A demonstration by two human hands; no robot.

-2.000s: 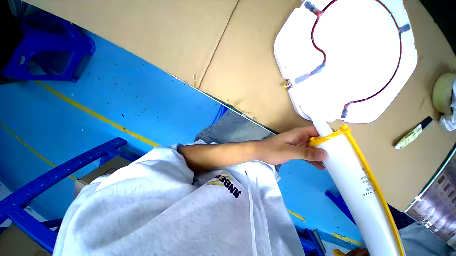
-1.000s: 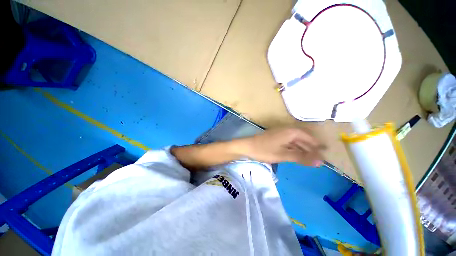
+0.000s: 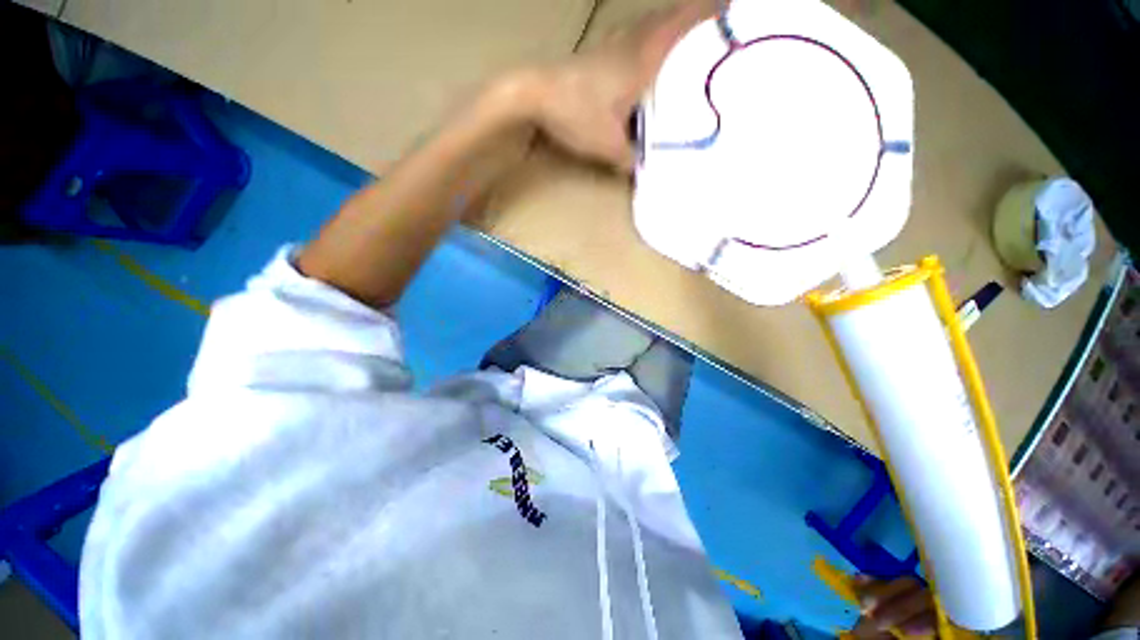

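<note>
The white octagonal housing lies on the cardboard-covered bench, with a thin dark red wire loop and grey tabs across it. My left hand, blurred, grips the housing's left edge. The yellow-framed caulking gun holds a white cartridge. Its pale nozzle points up at the housing's lower right edge; whether it touches cannot be told. My right hand, partly hidden at the bottom edge, is closed around the rear of the gun.
A pale yellow tape roll with white tissue stands at the right. A small dark-ended blade or scraper lies partly behind the gun. A blue stool is on the floor at left. A patterned sheet is at lower right.
My left hand has left the cartridge front and moved up-left to the housing. The housing has shifted left and turned clockwise. The gun swung right, then came back left with its nozzle by the housing.
</note>
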